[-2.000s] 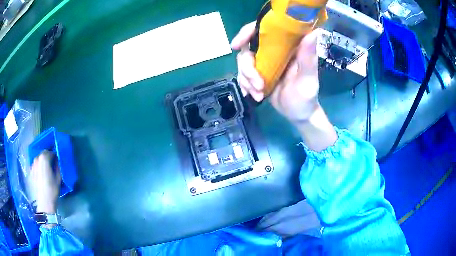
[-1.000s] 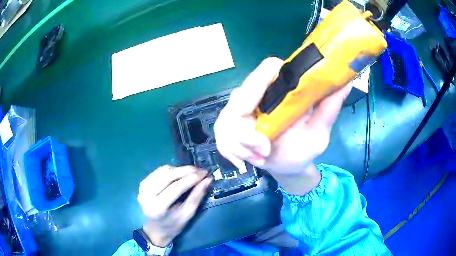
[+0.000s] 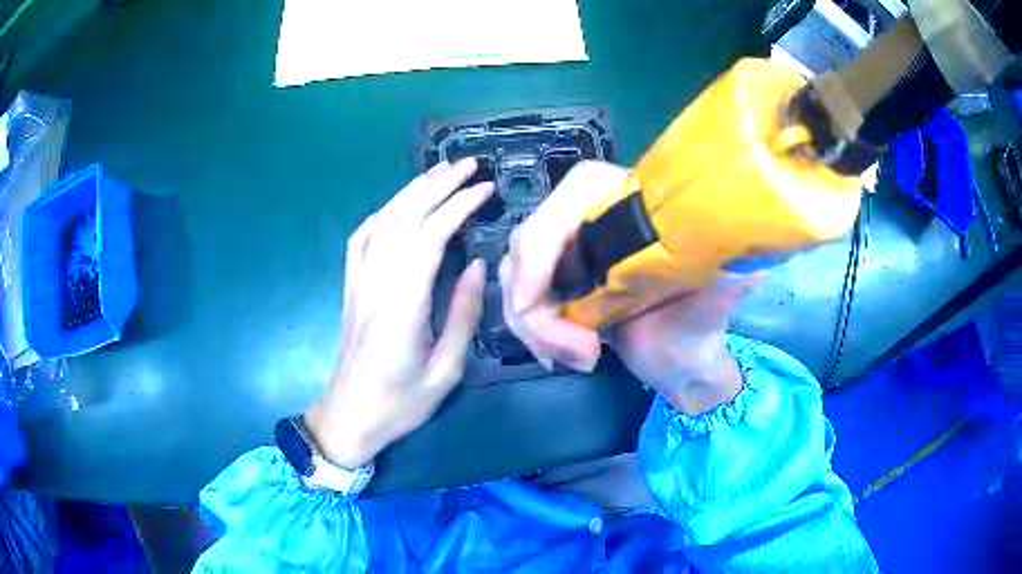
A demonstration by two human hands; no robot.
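The black plastic housing lies in the flat fixture on the green bench, its lower part mostly covered by my hands. My right hand is closed around the yellow-orange electric screwdriver, which is tilted with its cable end up to the right. Its bit is hidden behind my hand. My left hand lies over the left side of the housing, fingers spread, fingertips at the upper part; no part shows in it.
A blue bin with small dark parts stands at the left, beside clear plastic bags. A white sheet lies behind the fixture. At the right are a second blue bin, a pale metal box and hanging black cables.
My left hand went from the blue bin to the housing's lower left, then up over its left side. My right hand brought the screwdriver down over the housing. The view has shifted.
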